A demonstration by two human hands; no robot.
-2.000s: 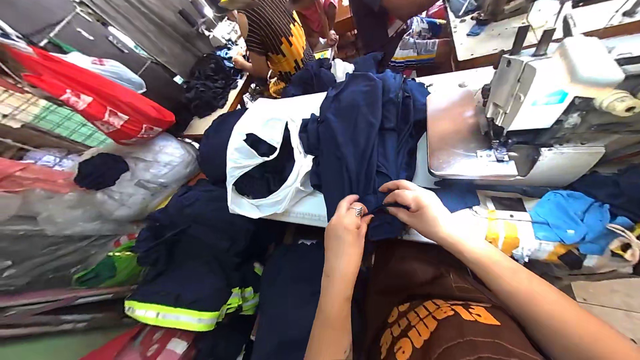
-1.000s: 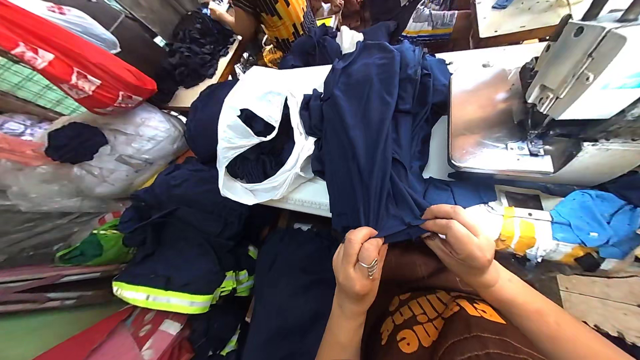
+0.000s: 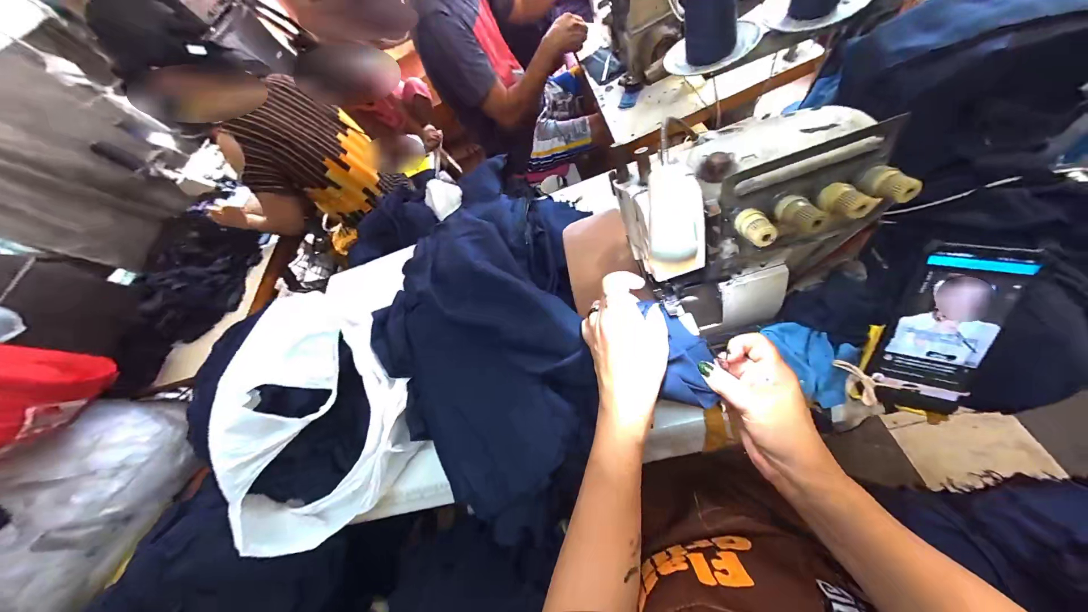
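Navy fabric [image 3: 501, 340] lies bunched over the white sewing table [image 3: 412, 489], and part of it runs to the needle area of an overlock sewing machine [image 3: 748, 195]. My left hand [image 3: 627, 353] presses on the cloth just in front of the presser foot, its fingertips close to the machine's metal plate. Nearer the table's front edge, my right hand [image 3: 756, 395] pinches the cloth's edge between thumb and fingers. Left of the fabric sits a white plastic bag [image 3: 246, 459] with dark cloth inside.
A phone [image 3: 956, 319] with a lit screen lies at the right, beside a blue cloth [image 3: 803, 361]. Thread cones [image 3: 710, 34] stand behind the machine. Several people are at other tables ahead. Clear plastic bags [image 3: 93, 501] and a red bag [image 3: 51, 387] are at the left.
Both hands have moved from the table's front edge to the machine's needle area, bringing an edge of the navy fabric there. The view has shifted to the right.
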